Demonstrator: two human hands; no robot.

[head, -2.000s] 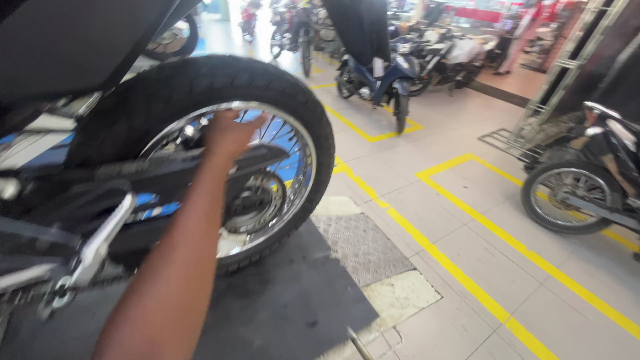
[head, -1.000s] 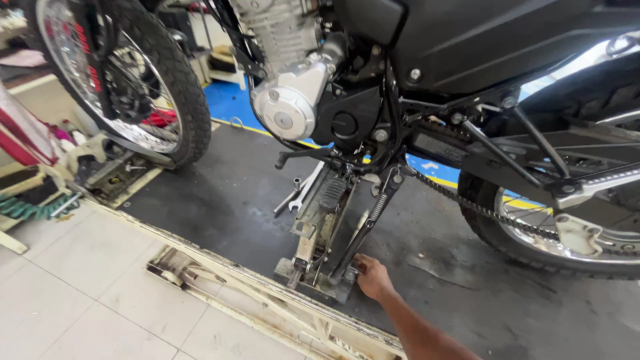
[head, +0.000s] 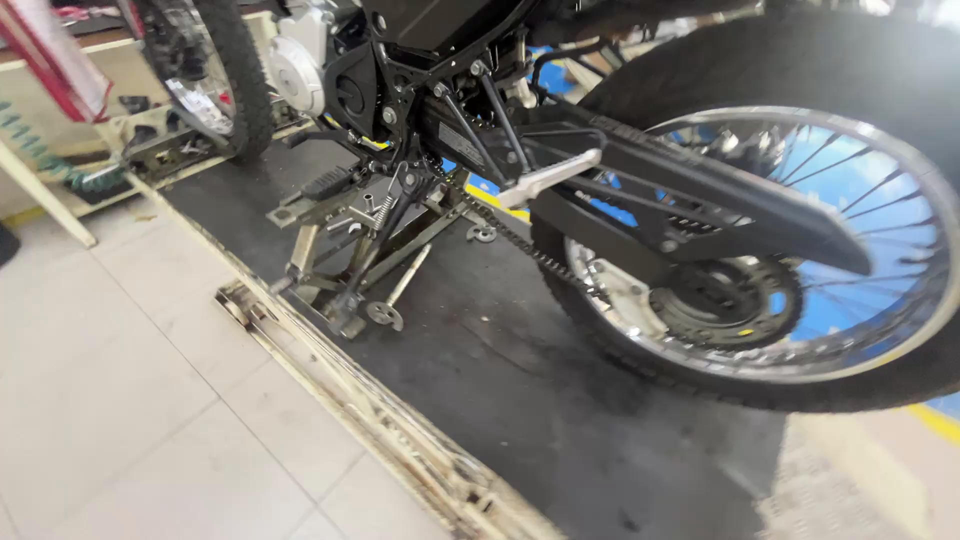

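Note:
Neither of my hands is in view. A black motorcycle stands over a dark lift platform [head: 480, 352], its rear wheel rim [head: 847, 371] at the right and its front tyre [head: 244, 82] at the upper left. Beneath the engine is a metal scissor jack [head: 304, 251], with the side stand [head: 375, 259] reaching down beside it. An axle with a chain adjuster plate [head: 386, 315] lies by the stand, and another chain adjuster plate [head: 481, 233] lies farther back. The drive chain [head: 517, 244] hangs slack toward the rear sprocket [head: 731, 300]. A silver footrest bracket [head: 551, 178] juts out below the swingarm [head: 652, 247].
The lift's worn metal edge [head: 360, 390] runs diagonally beside the tiled floor [head: 135, 390]. At the left, a coiled green air hose [head: 45, 154] hangs near a pale bench leg [head: 45, 199]. A front wheel clamp [head: 172, 150] sits at the platform's far end.
A hand was at the rear wheel two seconds ago, then low by the side stand and jack one second ago; now it is out of view. The view has swung considerably.

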